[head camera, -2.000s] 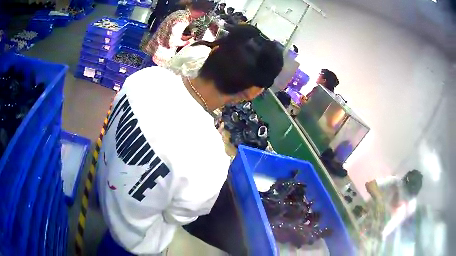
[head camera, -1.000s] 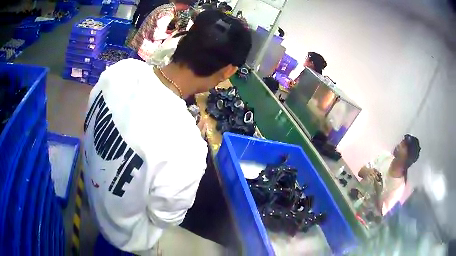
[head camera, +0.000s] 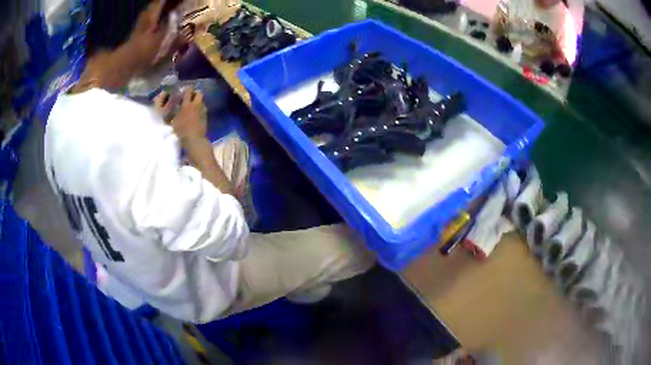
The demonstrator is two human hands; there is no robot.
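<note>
Neither of my hands can be made out; a small blurred skin-toned patch at the bottom edge is too cut off to identify. A large blue crate [head camera: 325, 171] lies nearest in front, tilted in view. Glossy black moulded parts [head camera: 378, 107] are heaped on its white liner [head camera: 407, 189]. White-grey flared shells [head camera: 571, 242] stand in a curved row right of the crate, their dark open ends facing the board. A yellow and black thin tool [head camera: 455, 232] and a crumpled white-and-red packet [head camera: 489, 224] lie at the crate's near right corner.
A brown cardboard board [head camera: 500, 292] lies at the lower right. A seated person in a white top [head camera: 135, 185] is close at left. More black parts [head camera: 250, 36] are heaped beyond the crate. Another person's hands are across the green bench [head camera: 578, 121]. Stacked blue crates [head camera: 64, 306] stand at lower left.
The view has swung down and to the right. The crate and neighbour have shifted up and left; the row of shells, board, tool and packet have come into view.
</note>
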